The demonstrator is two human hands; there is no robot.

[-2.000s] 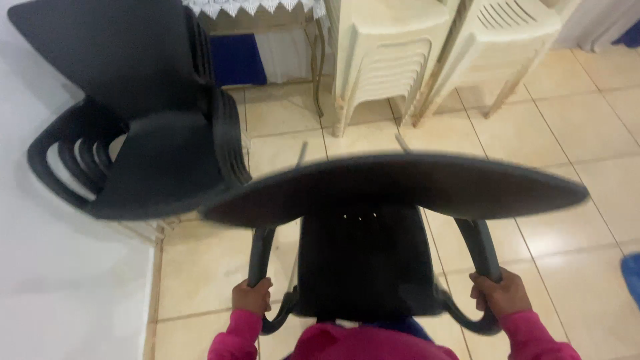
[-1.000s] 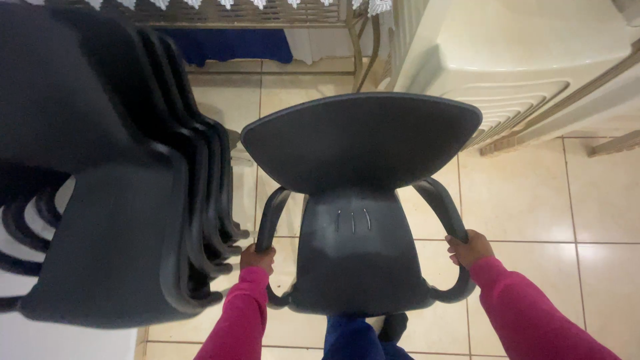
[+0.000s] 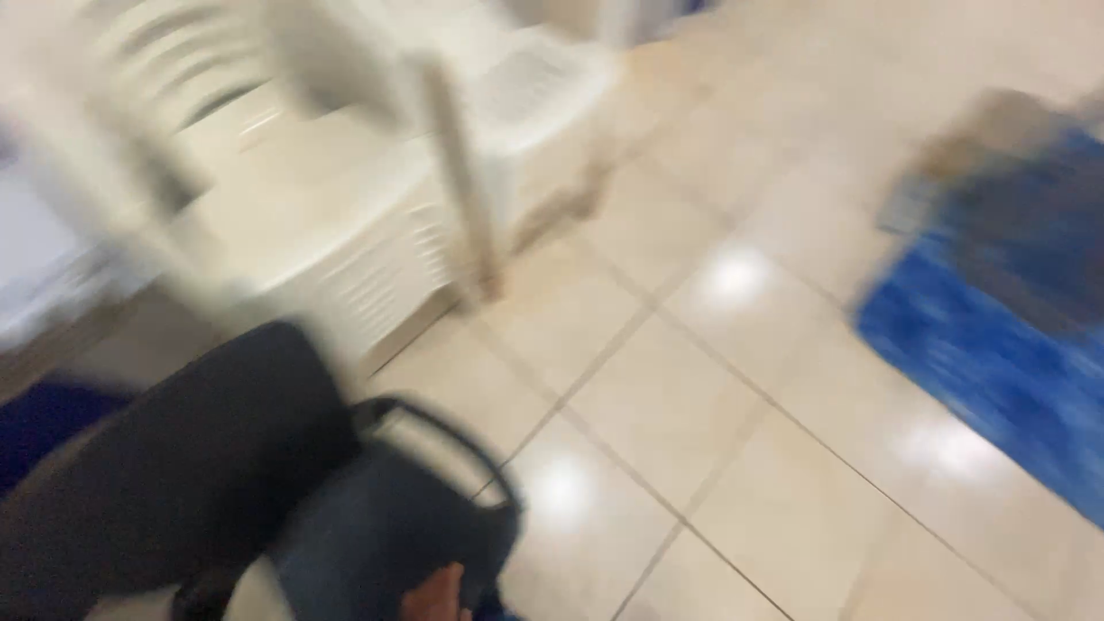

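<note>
A black chair with armrests point(image 3: 371, 517) stands at the lower left of the head view, blurred, its backrest toward the left and one curved armrest toward the tiled floor. Part of a hand point(image 3: 435, 595) shows at the bottom edge, over the front of the black seat; most of it is cut off. Which of my hands this is, and whether its fingers touch the chair, I cannot tell. The other hand is out of view.
Stacked white plastic chairs point(image 3: 302, 190) fill the upper left. A blue patterned rug or cloth point(image 3: 975, 362) lies at the right, with a blurred darker blue thing above it. Tiled floor point(image 3: 655, 414) spans the middle, and a dark blue thing point(image 3: 52, 423) is at the left edge.
The view has swung far to the right. Both hands were on the black chair's armrests before; now only part of one hand shows, off the visible armrest.
</note>
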